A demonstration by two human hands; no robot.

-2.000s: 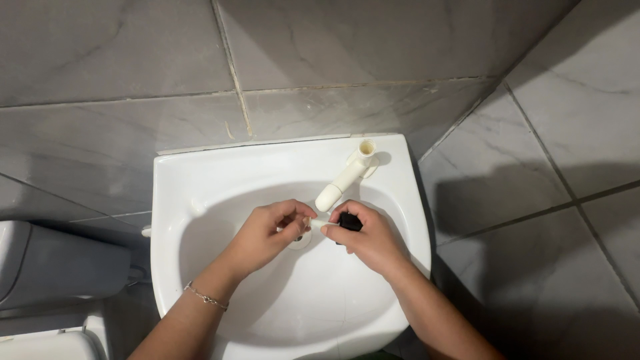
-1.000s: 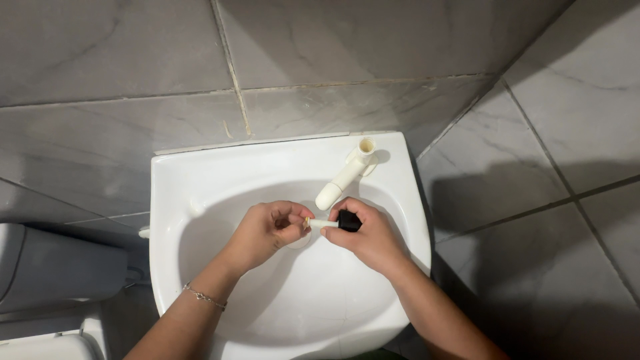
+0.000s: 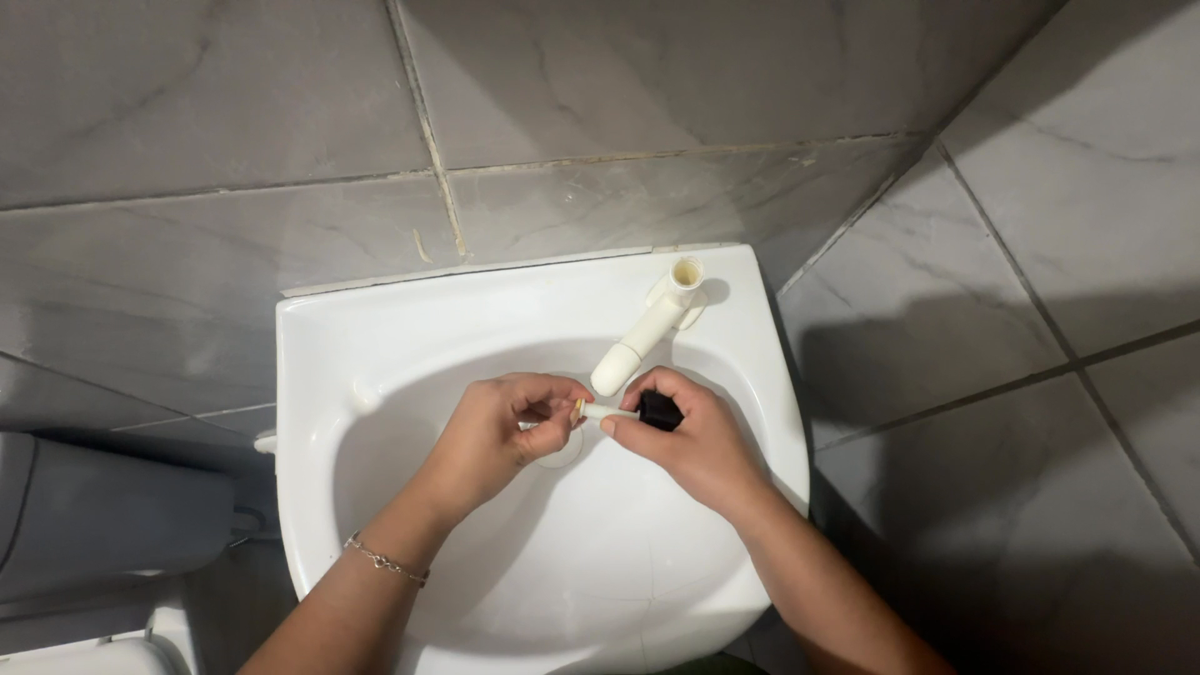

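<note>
Over the basin of a white ceramic sink (image 3: pixel 525 291), both hands meet at a small faucet valve cartridge with a white stem (image 3: pixel 611 412) and a black knob (image 3: pixel 660 411). My right hand (image 3: pixel 698 436) grips the knob end, its thumb against the stem. The fingertips of my left hand (image 3: pixel 506 431) pinch the stem's far tip, where a bit of yellowish material shows. Just above the hands is the spout of a cream plastic faucet (image 3: pixel 647 333), whose round top opening is uncovered. Part of the white drain (image 3: pixel 562 448) shows behind the left fingers.
Gray marbled tile walls (image 3: pixel 600 211) rise behind and to the right of the sink. A gray toilet tank or bin (image 3: pixel 112 506) stands at the left, with a white lidded thing (image 3: pixel 84 656) below it, cut off by the frame.
Between the hands, more of the white stem shows than two seconds ago, when the fingers covered most of it. Both hands have stayed in nearly the same place.
</note>
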